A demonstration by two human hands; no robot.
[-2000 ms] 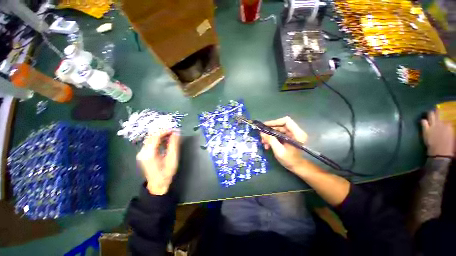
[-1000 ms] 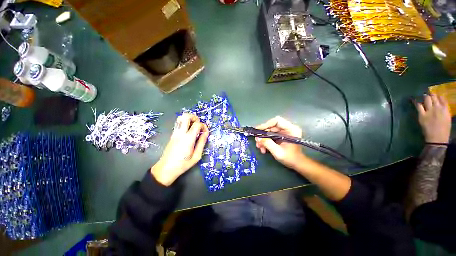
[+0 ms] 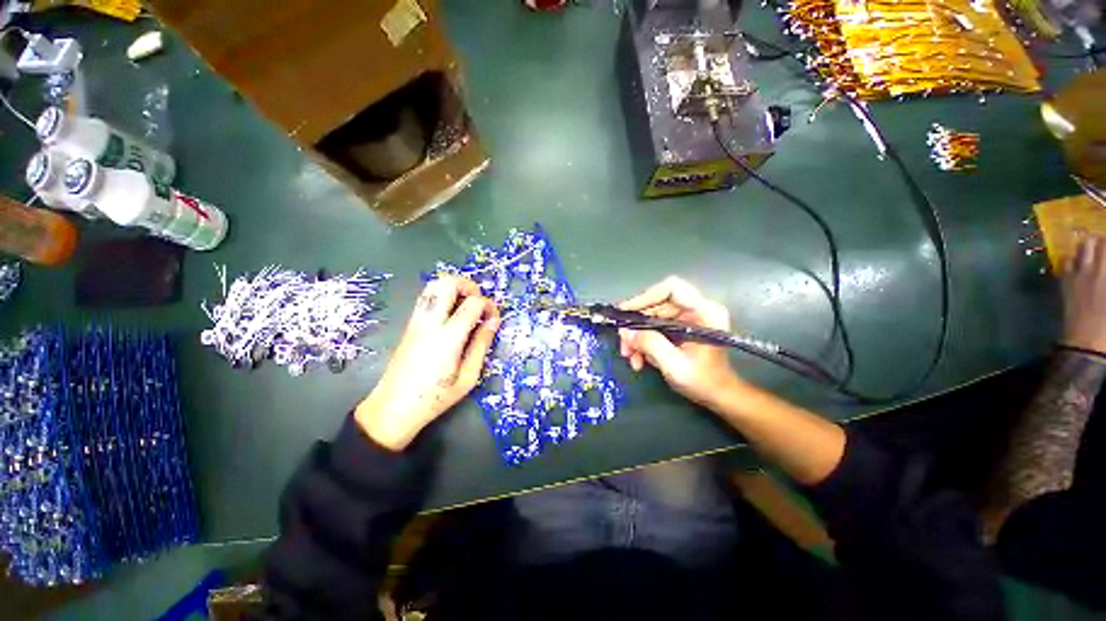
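Note:
A blue PCB panel crowded with silvery parts lies in front of me. My right hand is shut on the slim black soldering iron, its tip over the upper middle of the panel. My left hand rests at the panel's left edge with its fingertips together near the iron's tip; they hide whatever small part may be between them. A loose pile of white wired components lies left of my left hand.
Stacked blue panels stand far left, with white bottles behind. An open cardboard box and grey soldering station are beyond the panel. Black cables loop right. Yellow panels and another person's tattooed arm are at right.
My left hand has moved from the white component pile to the panel's left edge. The iron's tip has shifted lower over the panel. The view has shifted, and the other person's hand has moved.

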